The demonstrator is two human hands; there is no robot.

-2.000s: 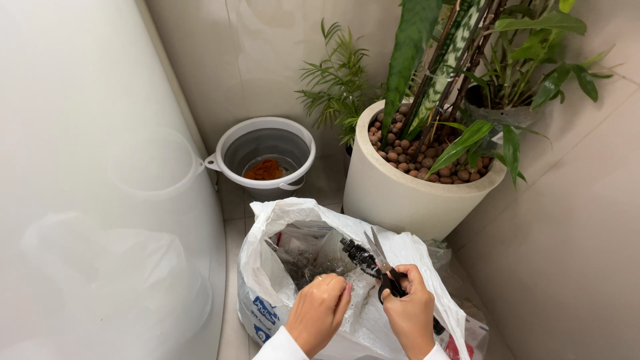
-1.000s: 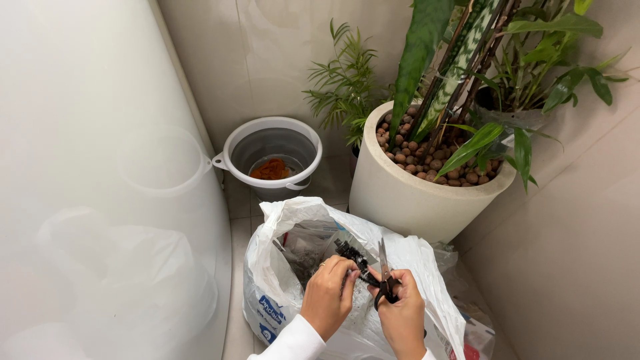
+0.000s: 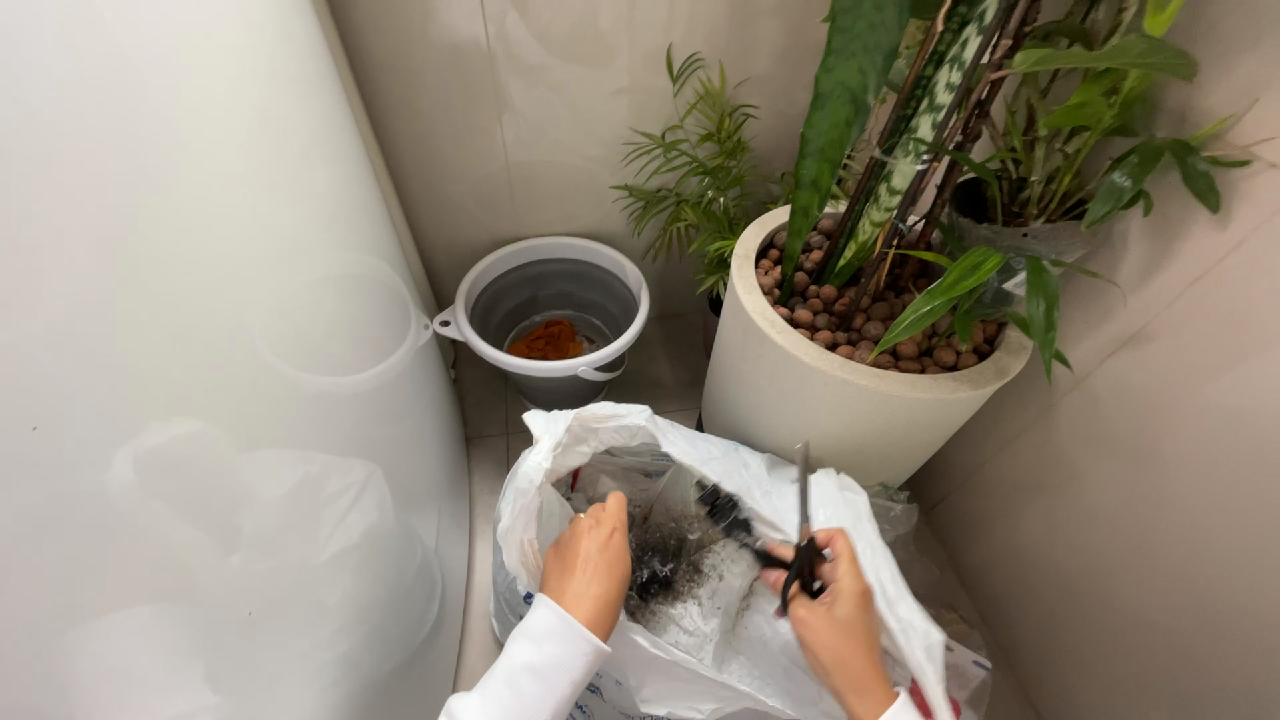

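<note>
My right hand (image 3: 835,610) holds black-handled scissors (image 3: 803,540), blades pointing up, together with a black brush-like item (image 3: 728,512) that slants up to the left and looks blurred. Both are above the open mouth of a white plastic bag (image 3: 720,590). My left hand (image 3: 590,565) is over the bag's left side, its fingers bent together; whether it pinches anything is hidden. Between the hands, dark hair-like fluff and dust (image 3: 660,565) lie in the bag, with clear plastic behind them.
A grey and white collapsible bucket (image 3: 553,255) with an orange cloth (image 3: 548,340) inside stands behind the bag. A large cream planter (image 3: 850,400) with clay balls and tall plants stands behind right. A glossy white surface (image 3: 230,400) rises at left, a tiled wall (image 3: 1130,430) at right.
My left hand has moved left, away from the black item it was at one second ago. The scissors and black item remain in my right hand. More dark fluff shows in the bag.
</note>
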